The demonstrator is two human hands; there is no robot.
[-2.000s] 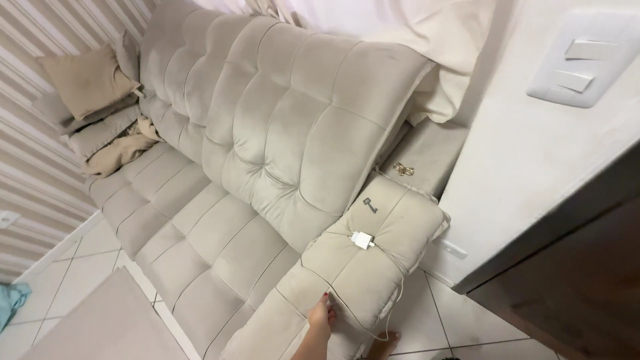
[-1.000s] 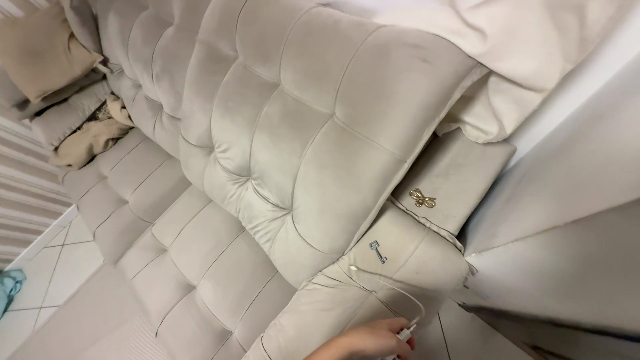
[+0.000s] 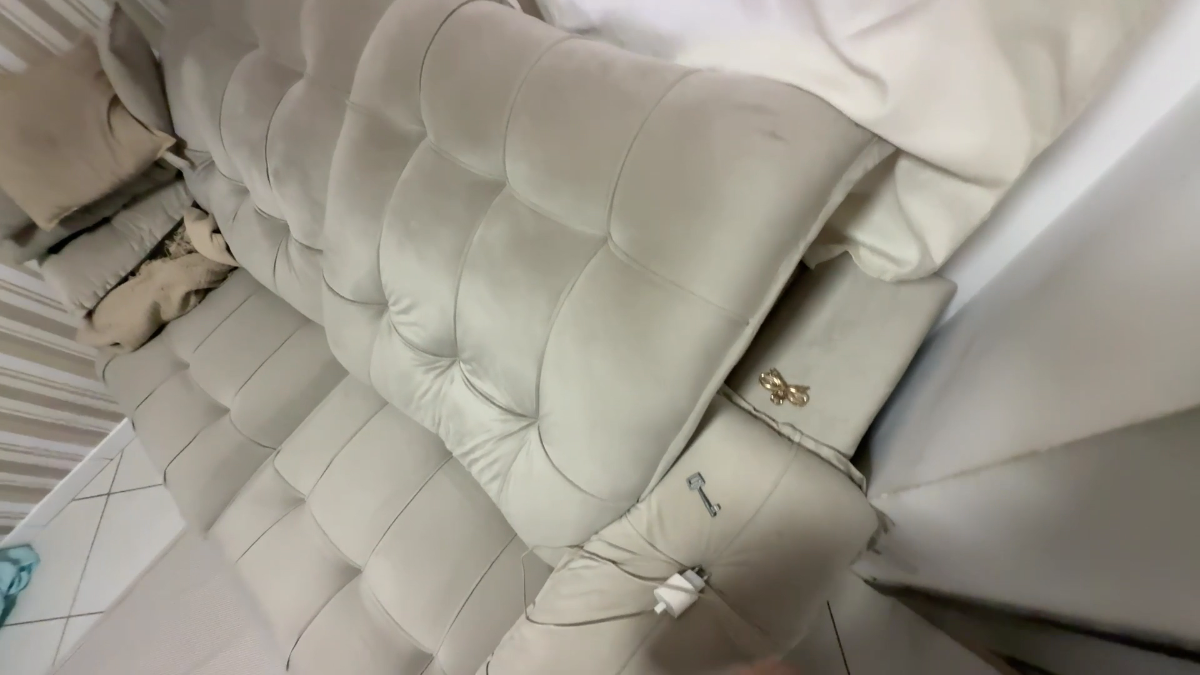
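Observation:
A white charger plug (image 3: 680, 592) lies on the tufted beige armrest cushion (image 3: 797, 525), with a thin cable (image 3: 581, 622) looping left from it. Just above it on the cushion rests a dark metal key (image 3: 703, 495). Beyond the cushion's seam, a gold bow-shaped ornament (image 3: 783, 387) sits on a flat upholstered surface. At the bottom edge, below the plug, shows a blurred sliver of skin, apparently my left hand (image 3: 769, 667); its fingers are hidden, and it does not touch the plug in view. My right hand is out of the picture.
The tufted sofa backrest (image 3: 581, 253) and seat (image 3: 375, 525) fill the middle and left. Pillows (image 3: 80, 131) and a crumpled brown cloth (image 3: 155, 295) lie at the far end. Pale curtain fabric (image 3: 937, 122) hangs behind, beside the wall. Floor tiles (image 3: 103, 525) show at lower left.
The charger plug, in my hand one second ago, now lies on the cushion. My hand has drawn down almost out of view. The view has come closer to the sofa.

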